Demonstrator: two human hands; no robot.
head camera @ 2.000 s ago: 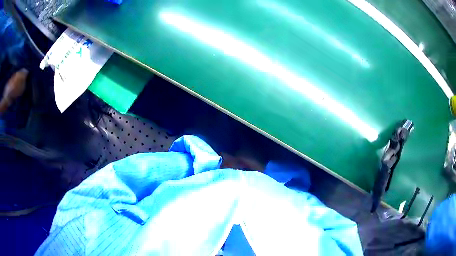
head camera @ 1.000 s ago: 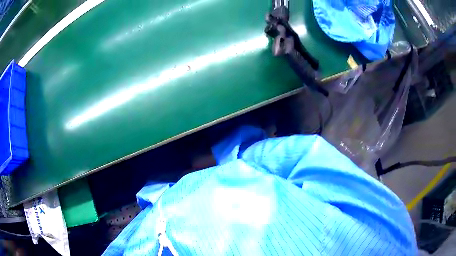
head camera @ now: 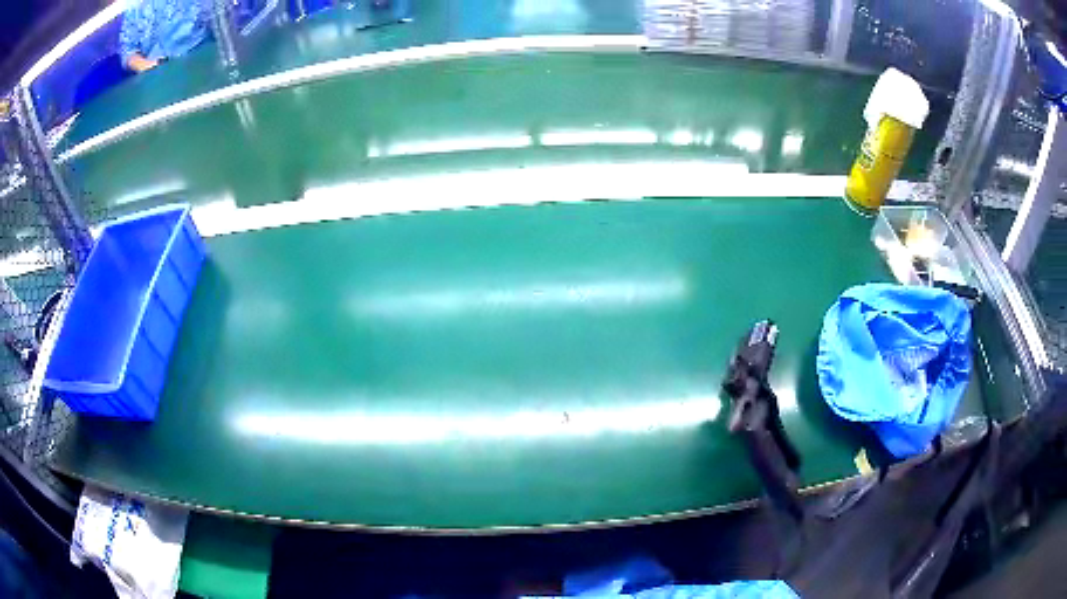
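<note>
Neither of my hands shows; only bits of my blue smock (head camera: 685,589) are at the bottom edge. The green bench top (head camera: 468,357) lies in front of me. A black jointed clamp (head camera: 755,404) with a metallic tip rises over its near right part. A crumpled blue cloth cap (head camera: 895,363) lies at the right end. An empty blue plastic bin (head camera: 129,310) stands at the left end. A yellow bottle with a white top (head camera: 880,158) stands far right, beside a clear tray (head camera: 916,243) holding small loose items.
A white strip (head camera: 527,187) runs along the far side. Beyond it, another person's sleeve and hand (head camera: 143,59) show at the upper left. Metal mesh and posts stand at both ends. A white printed bag (head camera: 123,544) and a green box (head camera: 225,558) are below the near left edge.
The view has lifted and turned, so the whole bench now shows, with the yellow bottle and the far side. My lap has nearly left the picture. The cap remains at the right end.
</note>
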